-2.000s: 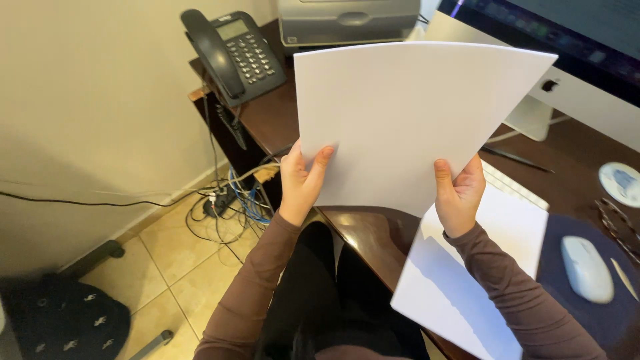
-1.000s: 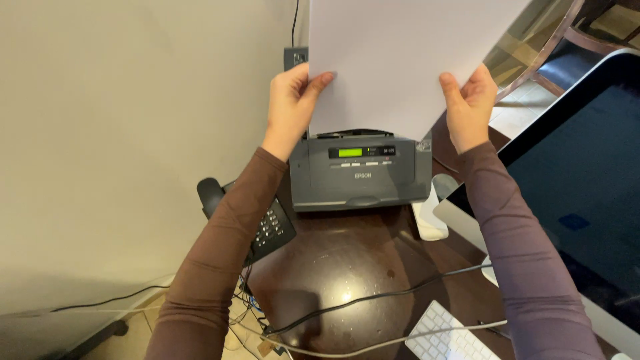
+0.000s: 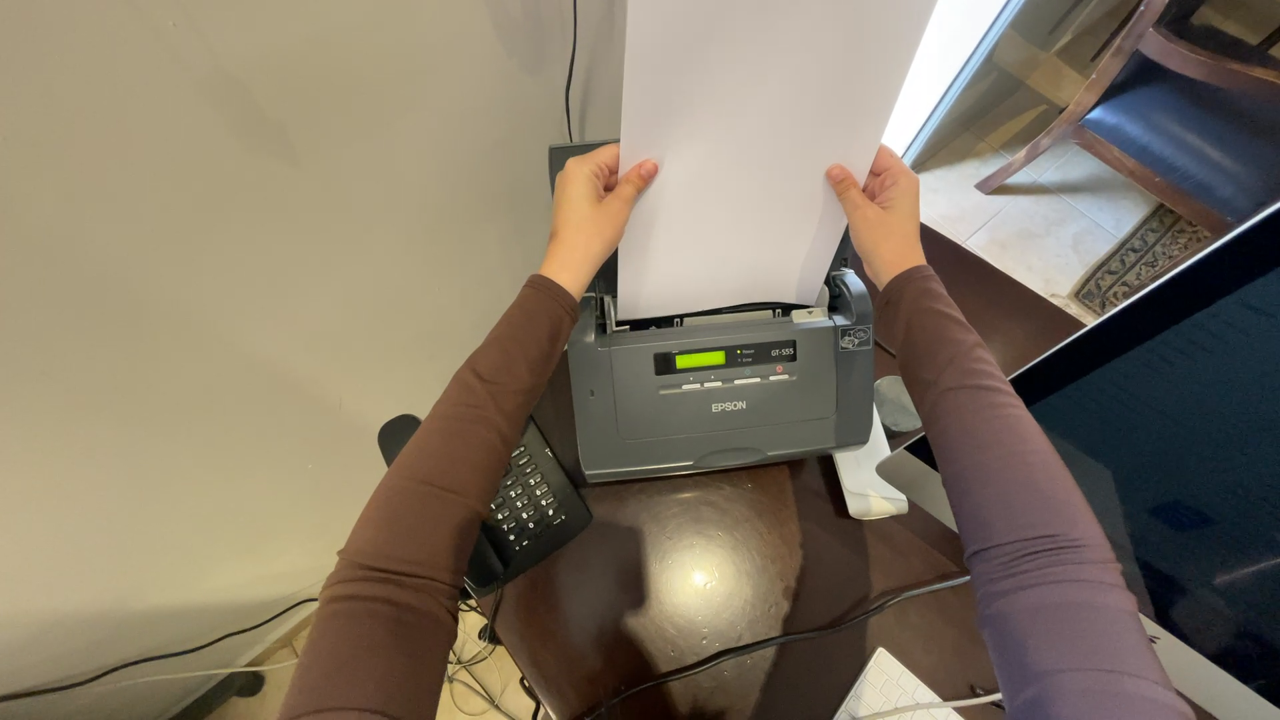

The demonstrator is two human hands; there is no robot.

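My left hand [image 3: 598,205] grips the left edge of a stack of white paper [image 3: 740,150], thumb on its face. The stack's right edge is in my right hand [image 3: 878,208], held the same way. The sheets stand nearly upright, and their lower edge is at the top feed opening of a dark grey Epson document scanner [image 3: 720,400]. How deep the edge sits in the opening cannot be told. The scanner's small display is lit green. The upper end of the paper is out of view.
A black desk phone [image 3: 530,500] is left of the scanner, partly behind my left sleeve. A computer monitor [image 3: 1180,450] stands at right, a white keyboard [image 3: 895,690] below. A black cable [image 3: 760,645] crosses the dark wooden desk [image 3: 690,560]. Beyond is a chair [image 3: 1180,120].
Both hands have carried the paper from over the desk's front edge to the scanner, and its lower edge has come down to the feed opening. The view has swung toward the scanner.
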